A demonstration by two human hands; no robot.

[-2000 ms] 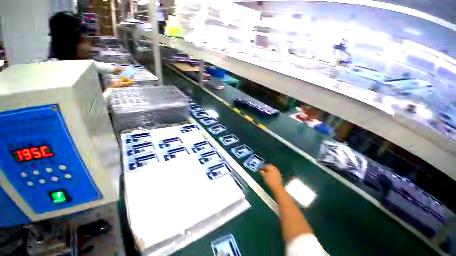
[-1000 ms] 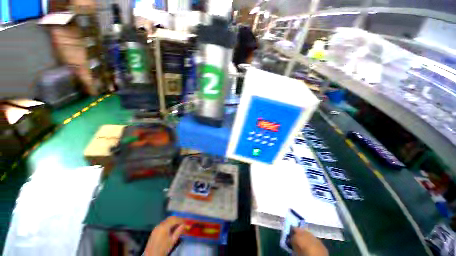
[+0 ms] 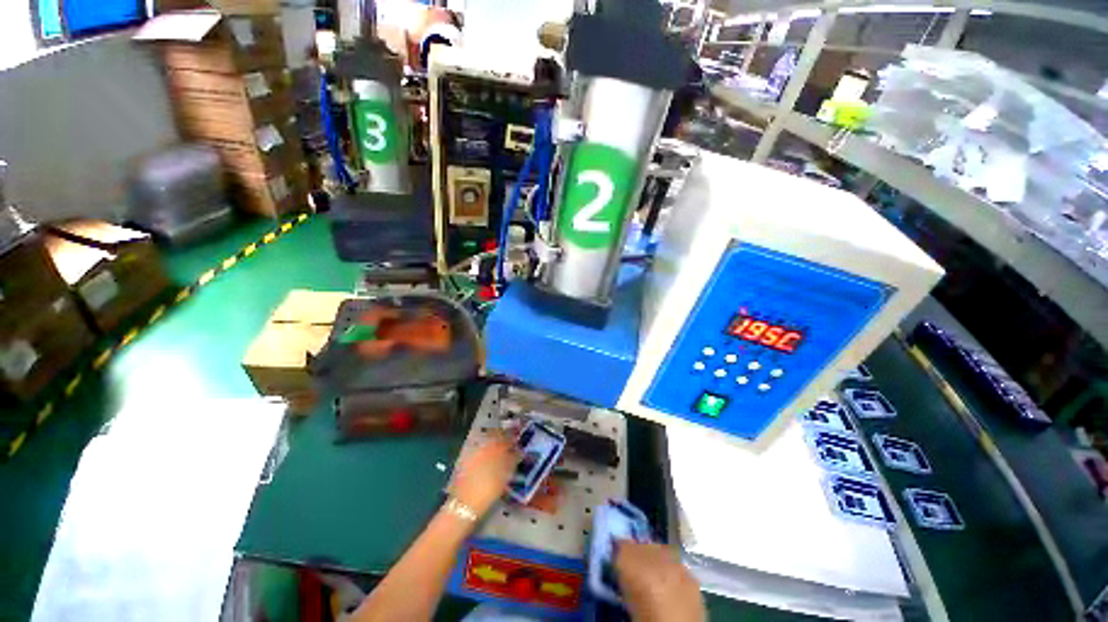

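My left hand (image 3: 486, 471), with a band at the wrist, grips a blue-black and white panel (image 3: 536, 459) above the orange-red fixture (image 3: 543, 493) on the press bed (image 3: 496, 526). The panel is tilted and partly covers the fixture. My right hand (image 3: 656, 581) holds a second panel (image 3: 616, 544) upright at the bed's front right corner. The heat press (image 3: 592, 201), with a green label "2", stands over the bed. Its temperature controller (image 3: 768, 346) reads 195 in red.
Panels lie on white sheets (image 3: 778, 516) at the right and along the green conveyor (image 3: 972, 486). A parts bin (image 3: 401, 365) and cardboard box (image 3: 292, 346) stand left of the press. A white sheet stack (image 3: 170, 510) lies at far left. Another press (image 3: 377, 134) shows "3".
My left hand has moved from the press base's front up over the bed and now holds a panel, raised off the fixture. My right hand has brought its panel left beside the bed. The view has shifted.
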